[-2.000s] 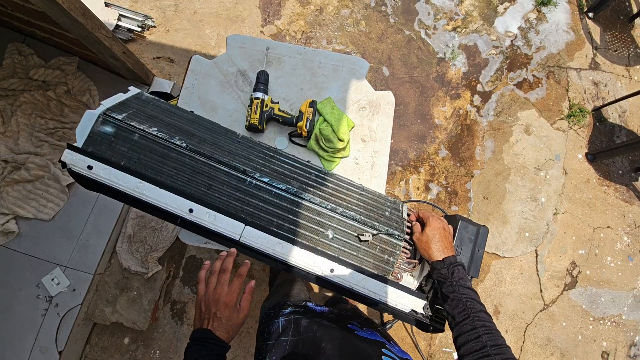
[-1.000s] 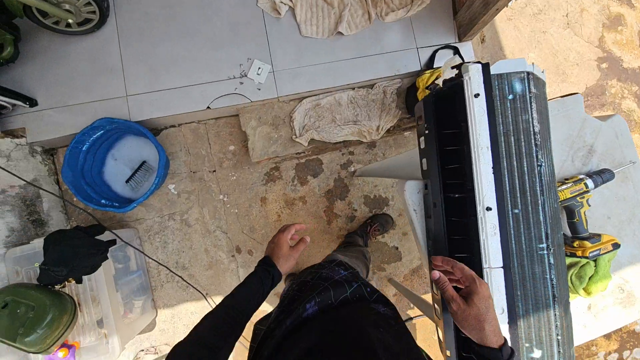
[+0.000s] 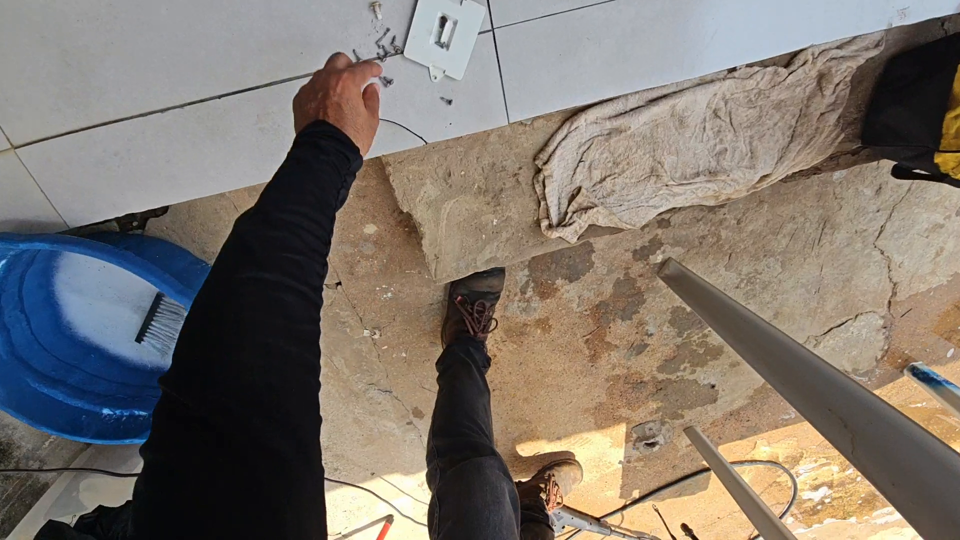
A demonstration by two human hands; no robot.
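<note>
My left hand reaches down to the tiled ledge, its fingertips beside a small group of loose screws; whether it pinches one cannot be told. Just right of the screws lies a white plastic plate with a rectangular opening and a small tab. One more screw lies apart, below the plate. A thin black wire curves near the ledge's edge, by the hand. My right hand is out of view.
At left stands a blue plastic basin with a brush and whitish liquid. A rumpled cloth lies over the step, with a black and yellow bag beyond. Pale table legs slant at right. Cables run over the concrete below.
My left hand has gone from above the concrete to the screws on the ledge. My right hand, earlier on the black-and-white unit's edge, has left the view. The view has shifted closer to the ledge.
</note>
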